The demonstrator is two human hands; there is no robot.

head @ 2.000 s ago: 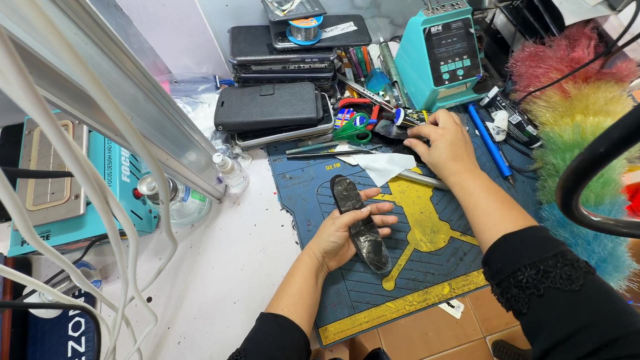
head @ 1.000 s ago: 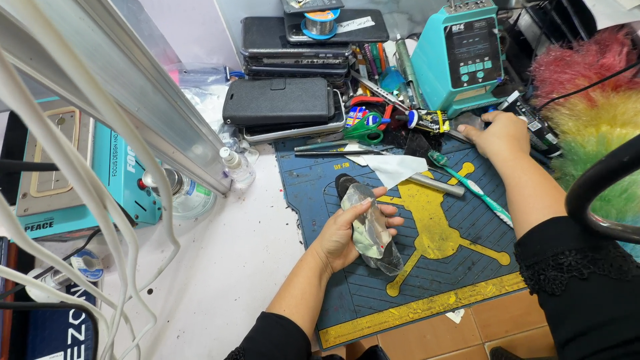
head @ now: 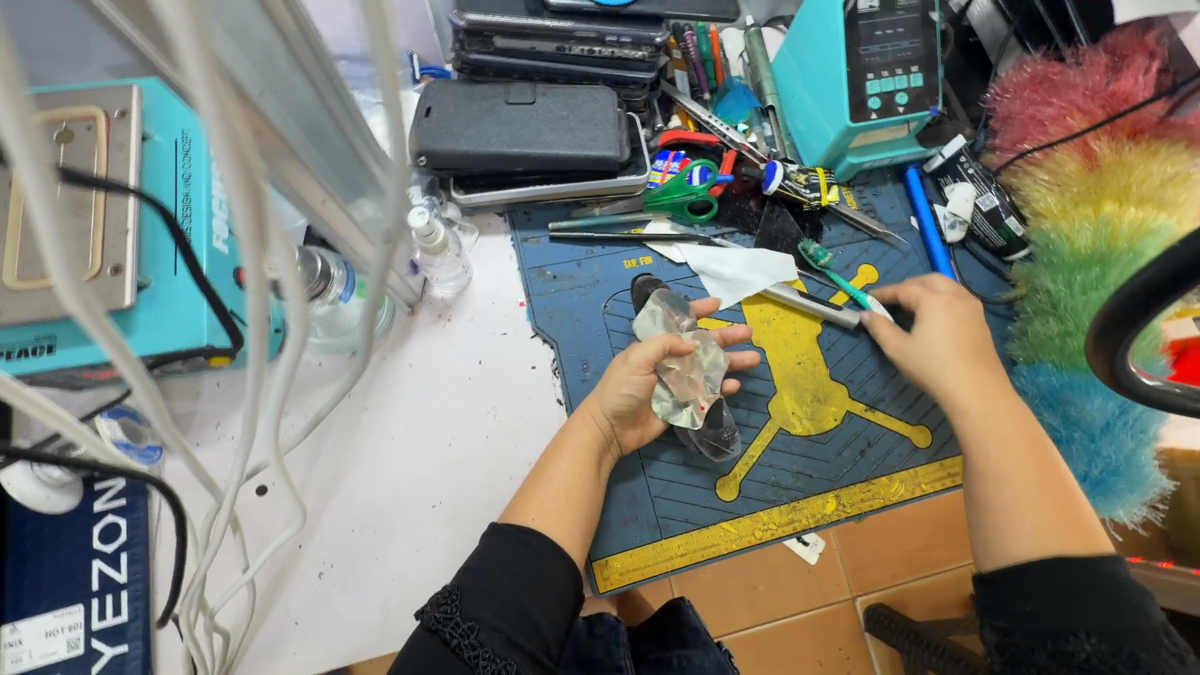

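Against its palm, my left hand [head: 647, 389] holds a dark elongated piece [head: 714, 436] together with a crumpled, shiny translucent film [head: 689, 366]. To the right, my right hand [head: 928, 328] has its thumb and fingers closed on the white end of a green toothbrush [head: 848, 289]. Beside the brush lies a silver metal tool [head: 811, 305], partly under a white cloth or paper piece [head: 741, 274]. A blue and yellow work mat [head: 684, 506] is beneath both hands.
Green-handled scissors [head: 682, 194], tweezers and pens crowd the mat's back edge. Phones and a black phone case [head: 520, 127] are stacked at back left. A teal station [head: 844, 94] stands behind; a spray bottle [head: 439, 253], white cables [head: 248, 328] and a colourful duster [head: 1078, 253] flank the mat.
My right hand has moved from the clutter at the mat's back right toward me, onto the toothbrush. The shiny film, not seen two seconds ago, is now spread over the dark piece in my left hand.
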